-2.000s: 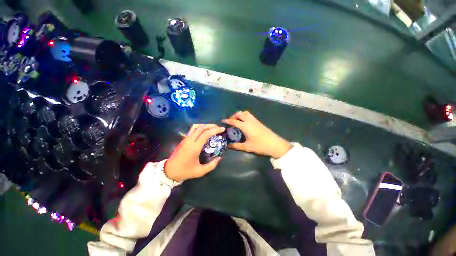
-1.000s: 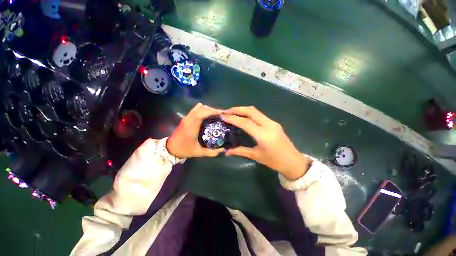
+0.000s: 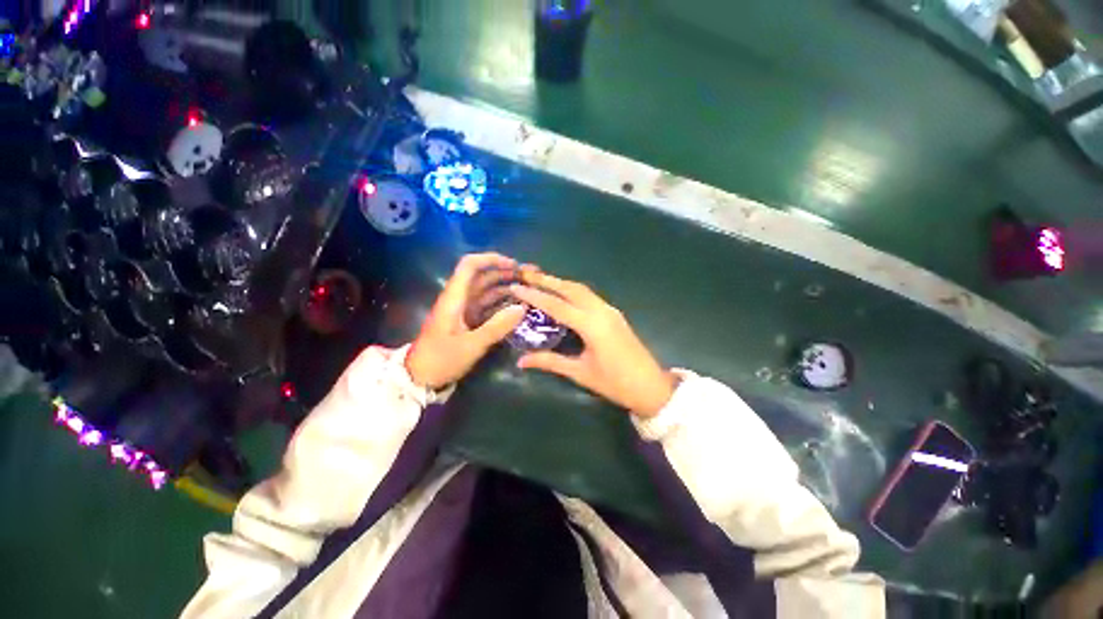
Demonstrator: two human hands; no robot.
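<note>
My left hand (image 3: 457, 333) and my right hand (image 3: 601, 351) meet around a partly assembled unit (image 3: 536, 329) in front of me. Its round end with shiny components faces up between my fingers. My left thumb lies across this end and my right fingers reach over its top. The rest of the unit is hidden by my hands. A glowing blue circuit board (image 3: 456, 186) lies up and to the left, beside a pale end cap (image 3: 392, 206) with a red light.
A glossy black blister tray (image 3: 133, 260) fills the left. An end cap (image 3: 824, 365), a pink-edged smartphone (image 3: 922, 485) and dark rings (image 3: 1018, 466) lie at right. Behind the whitish rail (image 3: 677, 194), a black housing (image 3: 561, 42) and a red-lit unit (image 3: 1028, 247) stand on the belt.
The dark cap-like part seen in my right hand two seconds ago no longer shows separately. My fingers have closed over the unit's end. The housing on the belt has shifted left in view.
</note>
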